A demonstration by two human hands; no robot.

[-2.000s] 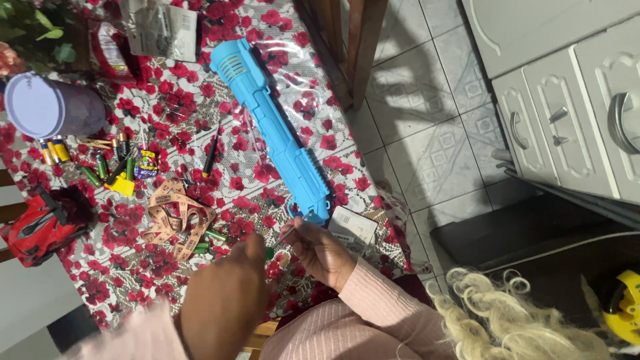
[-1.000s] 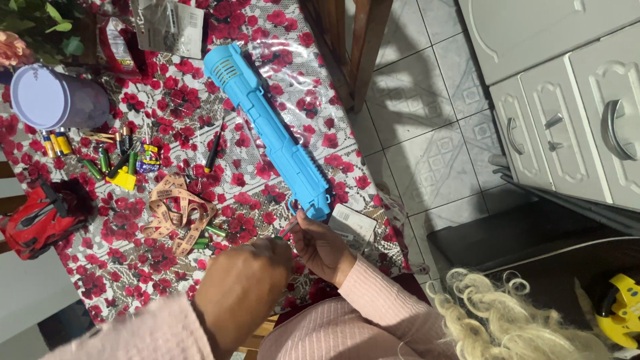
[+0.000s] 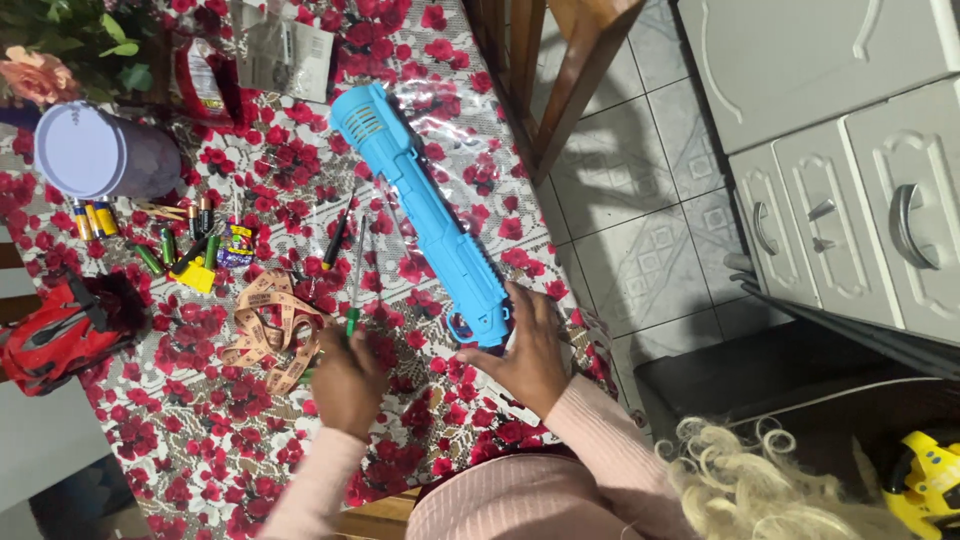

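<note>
A light-blue plastic toy gun (image 3: 442, 232) lies diagonally on the flowered tablecloth, its grip end towards me. My right hand (image 3: 529, 352) is at that end, fingers spread along its right edge and thumb apart below; whether it touches the toy is unclear. To the left, my left hand (image 3: 349, 382), slightly blurred, has its thumb and fingertips at the green handle of a screwdriver (image 3: 354, 311), whose shaft points away from me. A second screwdriver, black and yellow (image 3: 336, 240), lies just left of it. A coiled tape measure (image 3: 277, 307) is beside my left hand.
Left on the tablecloth (image 3: 420, 420) are a lidded lilac tub (image 3: 112, 150), several batteries (image 3: 94, 219), a candy wrapper (image 3: 238, 244) and a red toy car (image 3: 60, 337). Clear packaging (image 3: 289, 56) lies at the back. A wooden chair (image 3: 562, 90) stands against the table's right side.
My left hand has moved left, away from the toy's grip end, with the green-handled screwdriver. My right hand has opened out beside the toy.
</note>
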